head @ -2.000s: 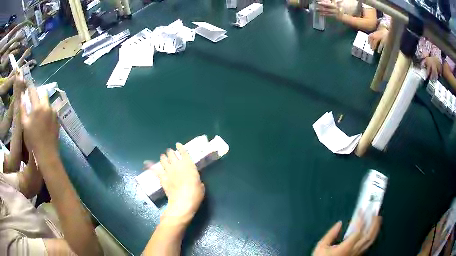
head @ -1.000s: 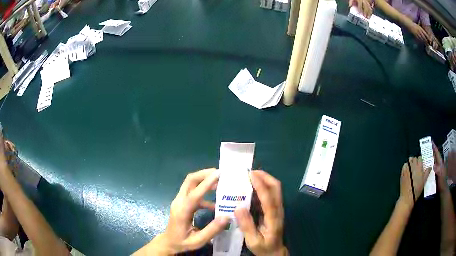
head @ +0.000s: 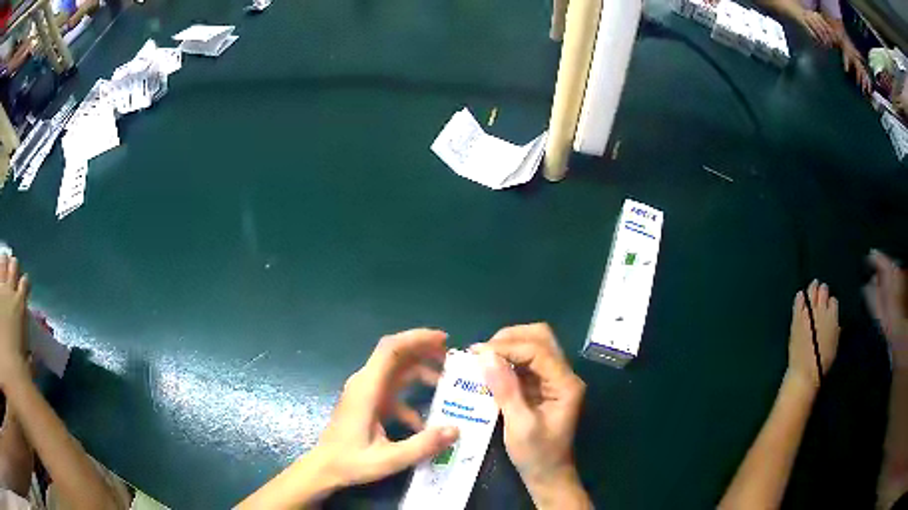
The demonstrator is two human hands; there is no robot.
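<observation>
A long white product box (head: 453, 460) with blue print and a green mark is held upright in front of me, its lower end cut off by the picture's edge. My left hand (head: 383, 428) grips its left side, thumb on the printed face. My right hand (head: 533, 403) is at its top end, thumb and fingers on the top edge; the end flap is hidden by the fingers. A second closed white box (head: 625, 284) lies on the dark green tabletop (head: 299, 189) to the right of my hands.
Folded white paper (head: 488, 154) lies by the shelf post (head: 572, 100). A pile of white sheets (head: 100, 115) is at far left. White boxes (head: 749, 32) lie at back right. Other people's arms (head: 772, 423) are at the right and left edges. A black cord crosses one wrist.
The raised panel at the box's top no longer stands up, and my right hand has moved up to that end. The person at right no longer holds a box. The view has shifted slightly.
</observation>
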